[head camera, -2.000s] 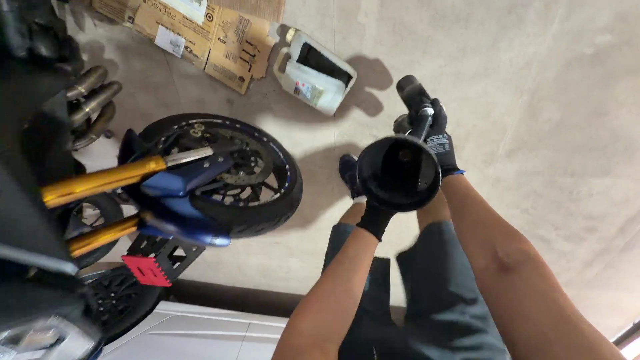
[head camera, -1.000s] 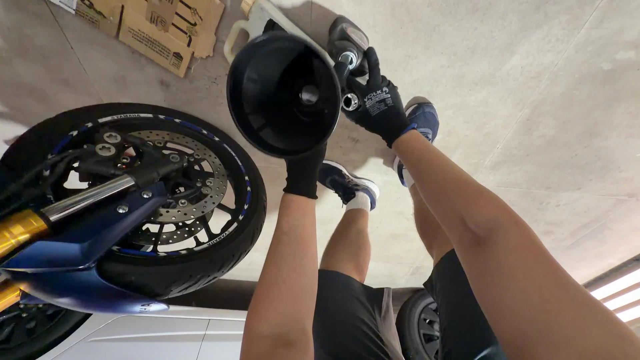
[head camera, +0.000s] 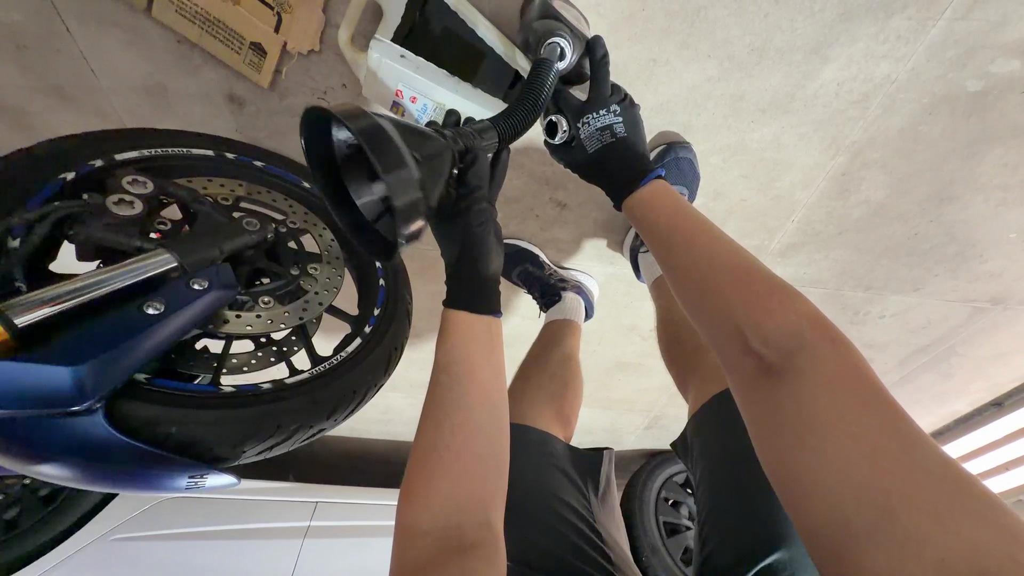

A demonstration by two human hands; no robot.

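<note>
My left hand [head camera: 472,216], in a black glove, grips a black plastic funnel [head camera: 376,176] at its neck, with the wide mouth tilted toward the left. The funnel's ribbed flexible spout [head camera: 528,104] curves up to the open neck of a dark bottle [head camera: 544,24]; whether its tip sits inside cannot be told. Against that bottle is my gloved right hand [head camera: 600,132], its index finger extended along the side. A shiny metal ring-shaped piece, perhaps a cap or socket [head camera: 556,129], shows at its curled fingers.
A motorcycle's front wheel [head camera: 352,360] and blue fender [head camera: 96,448] are at left. A cut-open white jug [head camera: 384,72] with dark contents lies behind the funnel, near flattened cardboard [head camera: 224,36]. A white car [head camera: 240,536] stands at the bottom. My shoes [head camera: 552,280] are on the concrete floor.
The funnel has tipped from facing the camera to facing left, bringing its ribbed spout into sight near the bottle's neck. The view has moved closer to the wheel.
</note>
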